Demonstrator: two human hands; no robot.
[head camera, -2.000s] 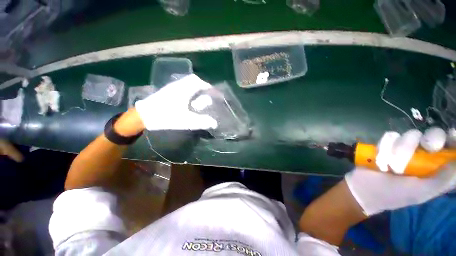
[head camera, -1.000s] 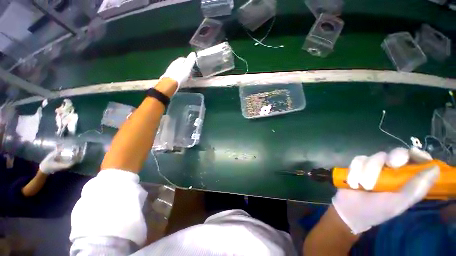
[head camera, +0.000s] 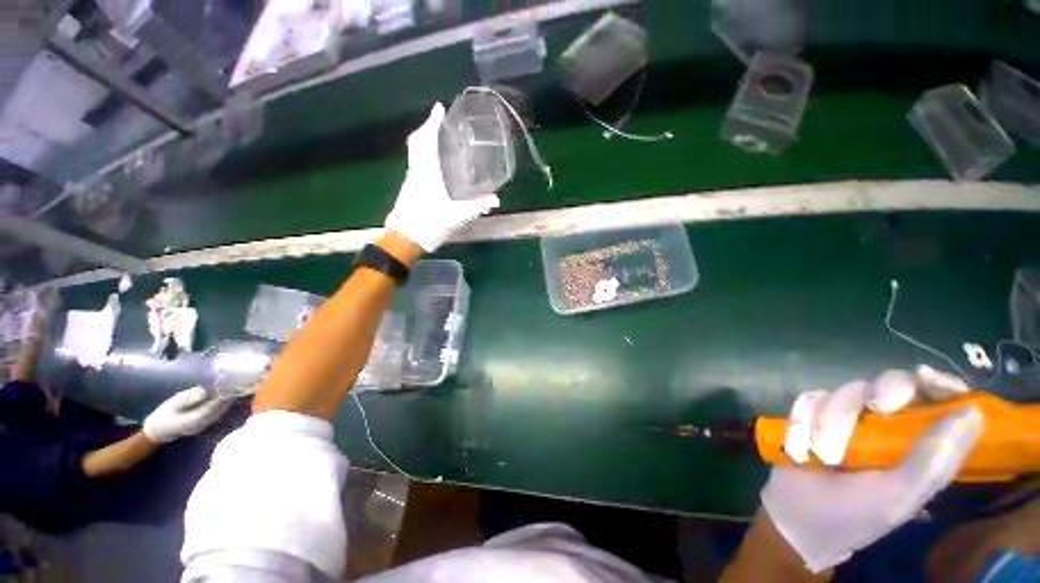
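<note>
My left hand (head camera: 429, 189), in a white glove, is stretched out over the pale rail and holds a clear plastic housing (head camera: 478, 146) above the green conveyor belt. A thin white wire (head camera: 527, 139) trails from the housing's top to the right. My right hand (head camera: 858, 458), also gloved, is wrapped around an orange-yellow electric screwdriver (head camera: 900, 443). Its black nose and thin bit (head camera: 695, 430) point left over the green bench. The clear screw tray (head camera: 622, 269) holds a speckled heap of screws and a white fitting (head camera: 604, 290).
A pale rail (head camera: 730, 207) separates bench and belt. Several clear housings (head camera: 769, 103) lie on the belt. A parts tray (head camera: 436, 322) stands partly behind my left forearm. Crumpled white cloth (head camera: 171, 315) lies at left. A co-worker's gloved hand (head camera: 186, 413) is at the left. A loose wire (head camera: 912, 338) lies at right.
My left hand moved from a housing over the bench to the belt beyond the rail, where the housing is now tilted more upright. The screwdriver shifted slightly left. The view has also shifted.
</note>
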